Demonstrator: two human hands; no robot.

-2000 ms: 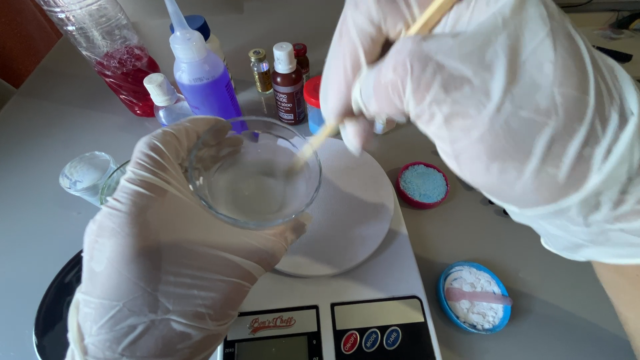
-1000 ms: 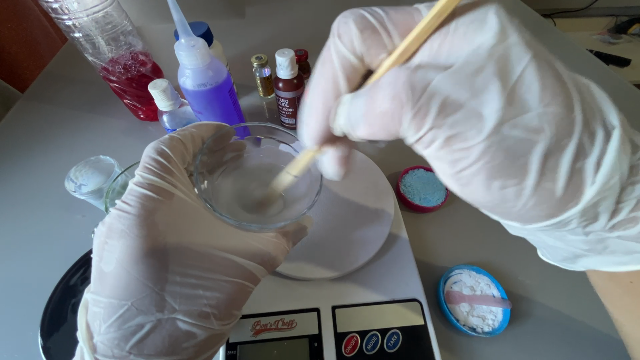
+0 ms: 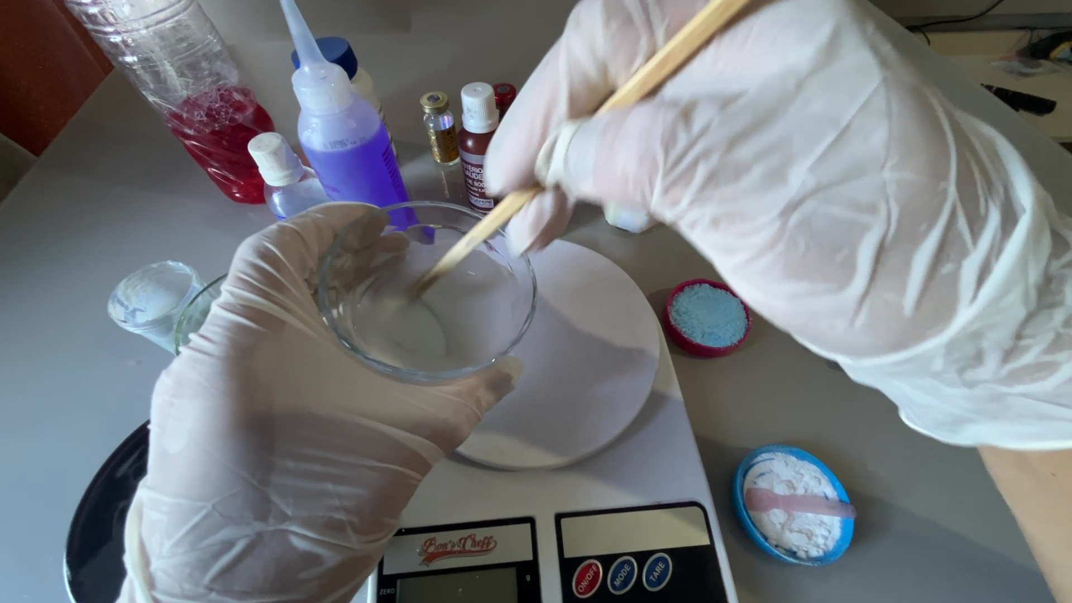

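Observation:
My gloved left hand (image 3: 310,402) grips a clear glass bowl (image 3: 427,360), tilted above the round plate of a white kitchen scale (image 3: 586,360). A cloudy whitish liquid (image 3: 410,327) lies in the bowl. Between the fingers and thumb of my gloved right hand (image 3: 636,142) is a wooden stick (image 3: 477,230), its lower end in the liquid. Right of the scale are a small red dish of light blue powder (image 3: 708,316) and a blue dish of white powder (image 3: 791,507) with a pinkish strip across it.
Behind the bowl stand a violet-liquid squeeze bottle (image 3: 347,159), a small white-capped bottle (image 3: 289,180), a glass vial (image 3: 440,130), a brown bottle (image 3: 477,151) and a plastic bottle of red liquid (image 3: 218,134). At left are a clear cup (image 3: 155,301) and a black plate (image 3: 105,519).
The stick's lower end has shifted within the bowl, from the right side toward the middle and left. My left hand still holds the bowl over the scale.

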